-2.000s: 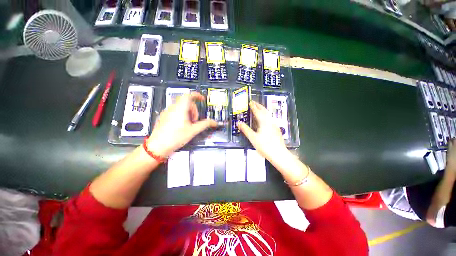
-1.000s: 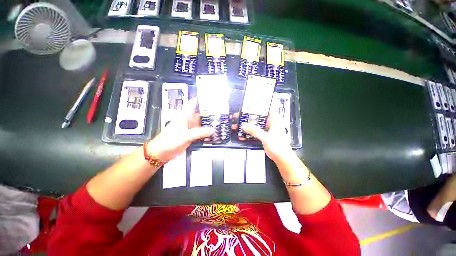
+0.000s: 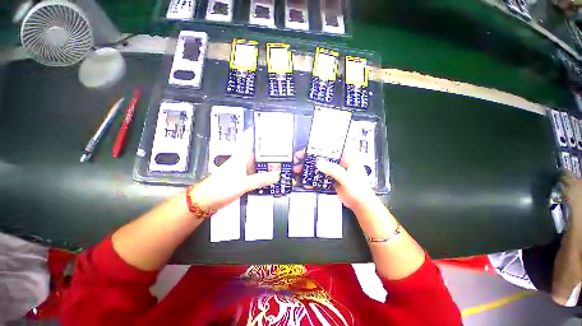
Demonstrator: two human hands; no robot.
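Note:
My left hand (image 3: 233,177) holds a keypad phone (image 3: 274,146), front side up, its screen lit white, the thumb on the keys. My right hand (image 3: 341,178) holds a second keypad phone (image 3: 327,137), slightly tilted, screen also pale and lit, thumb near its upper keys. Both phones are above the front row of the clear blister tray (image 3: 143,153). Several phones with yellow-bordered screens (image 3: 279,63) stand face up in the back row. White phone backs (image 3: 171,137) show at the left and right of the front row, some partly covered by my hands.
Several white rectangular pieces (image 3: 259,218) lie before the tray. A red pen (image 3: 126,124) and a silver pen (image 3: 102,129) lie to its left, a small fan (image 3: 56,33) at upper left. Another phone tray (image 3: 239,24) is behind. Another person's arm (image 3: 568,255) is at the right edge.
Since two seconds ago, both phones have come up out of the tray area into my hands. In the last second they moved slightly nearer me, and their screens look less glaring.

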